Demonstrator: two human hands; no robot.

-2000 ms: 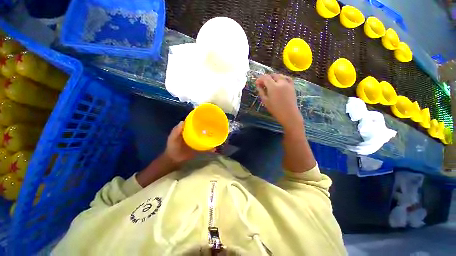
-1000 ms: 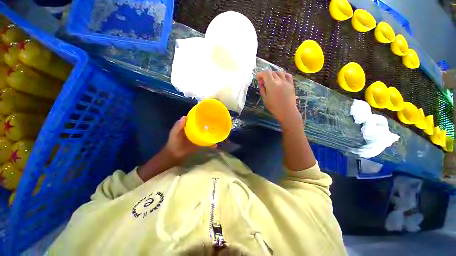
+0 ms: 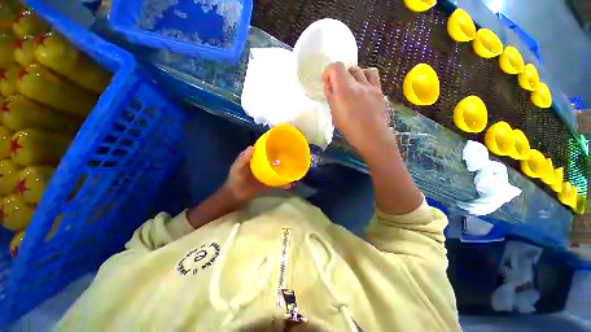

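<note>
A yellow cup-shaped shell [image 3: 280,155] is held with its hollow side up in my left hand [image 3: 243,175], in front of my chest. My right hand [image 3: 350,87] is over the right edge of a white rounded bowl [image 3: 319,55], fingers bent and close together. Whether the fingertips grip anything is hidden. The bowl sits by a crumpled white cloth [image 3: 269,84] on the blue-grey ledge [image 3: 428,142]. Several yellow shells [image 3: 421,84] lie singly or touching in rows on the dark mesh belt [image 3: 382,39].
A blue lattice crate [image 3: 97,175] at the left holds star-printed yellow stacks [image 3: 39,146]. A shallow blue tray [image 3: 243,32] with whitish flakes stands at the upper left. A second white cloth [image 3: 490,181] lies further right on the ledge. Below it is a dark bin [image 3: 472,269] with white contents.
My right hand has moved up and left from the ledge onto the bowl's edge. My left hand still holds the yellow shell. The whole scene has shifted right in the view.
</note>
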